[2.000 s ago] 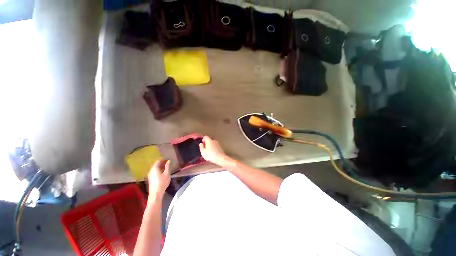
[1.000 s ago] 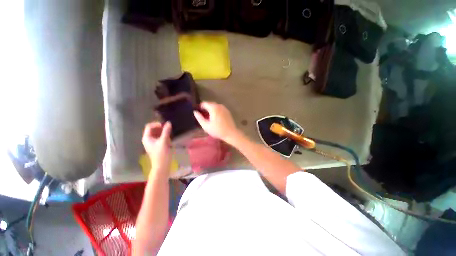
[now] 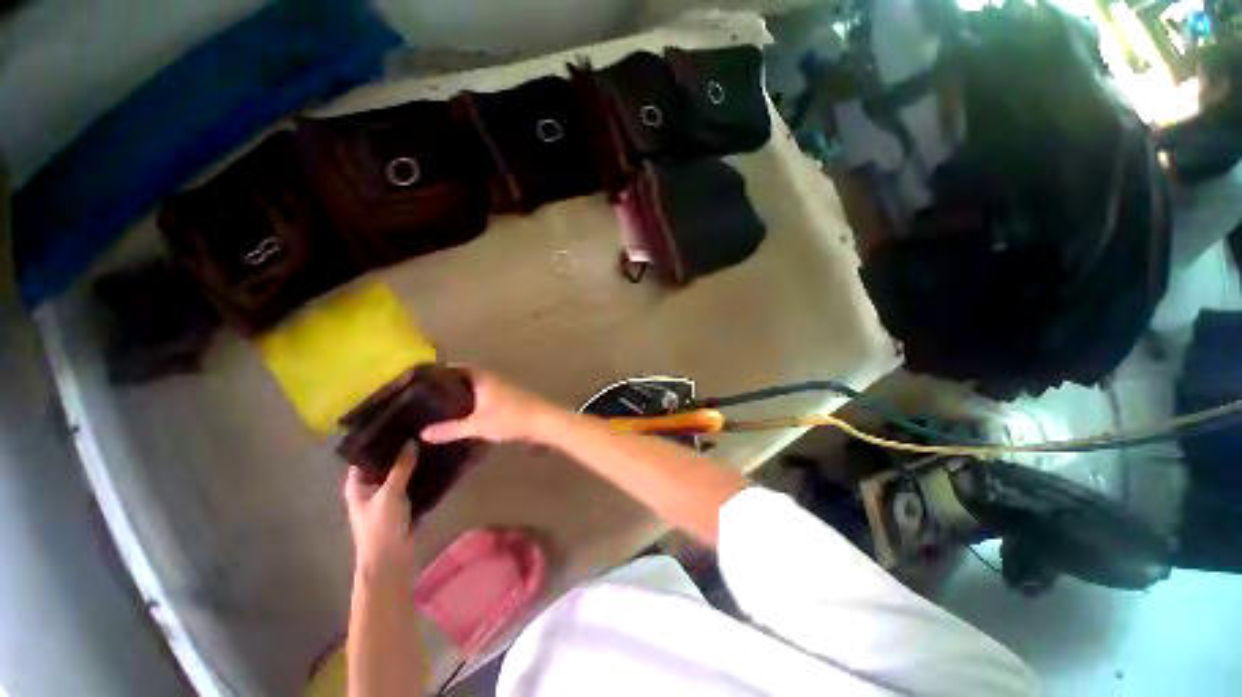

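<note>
My left hand (image 3: 381, 511) and my right hand (image 3: 493, 411) both hold a small pile of dark brown pocket pieces (image 3: 405, 419) just in front of the yellow sheet (image 3: 347, 357). The fingers cover part of the pile, and more dark cloth shows beneath it. A pocket piece with its pink-red side up (image 3: 477, 588) lies near the front edge. A second yellow shape (image 3: 331, 673) is partly hidden by my left forearm. The steam iron (image 3: 651, 413) stands right of my hands, partly covered by my right forearm.
Dark pocket stacks (image 3: 395, 177) with pale rings line the back edge. Another pocket stack (image 3: 697, 218) lies at the right. The hose (image 3: 797, 391) and cable run right from the iron. Dark cloth (image 3: 1022, 218) is heaped beyond the table's right edge. Blue material (image 3: 204, 123) lies at the back left.
The view has turned and shifted. The pink-red piece was let go and lies on the table. My hands came to the small dark pile and now grip it close to the yellow sheet.
</note>
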